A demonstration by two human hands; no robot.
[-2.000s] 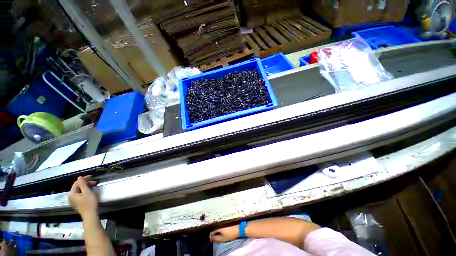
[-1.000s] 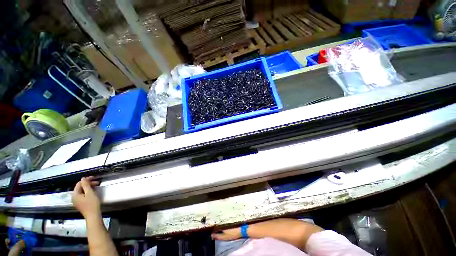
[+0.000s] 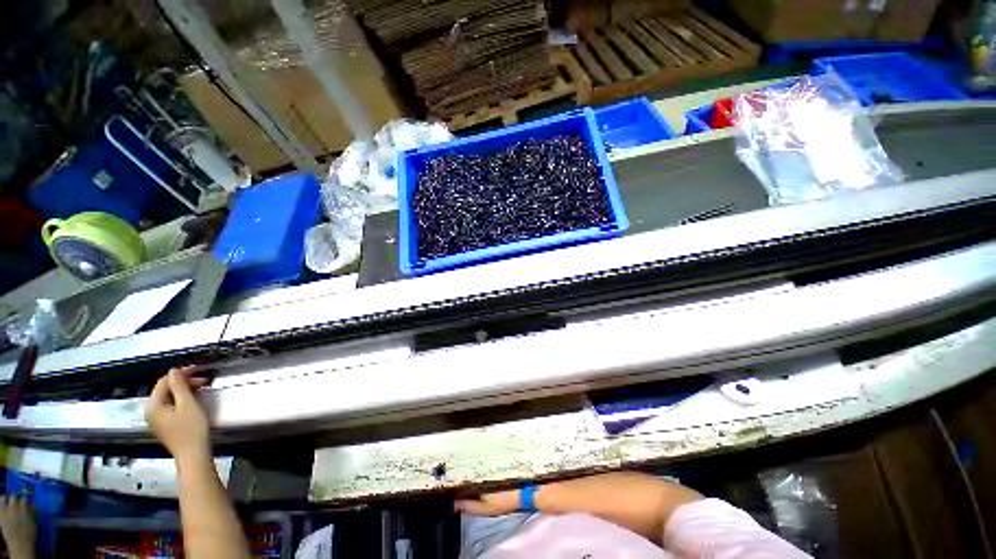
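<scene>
My left hand rests on the front conveyor rail at the left, fingers curled at its inner edge; I cannot tell if they hold anything. My right hand, with a blue wrist strap, lies low at the centre below the worn white ledge; its fingers are partly hidden. A blue bin full of small dark components stands beyond the rails. A white sheet with a pale ring lies between the front rail and the ledge.
A closed blue box, clear bags and a green-yellow fan stand left of the bin. A clear bag with white contents lies right. Red items show in a tote at lower left. Another person's hand is at the far left edge.
The view has shifted slightly. My left hand stays on the rail and my right hand stays low. Red items have come into view at lower left. The other person's hand has moved slightly.
</scene>
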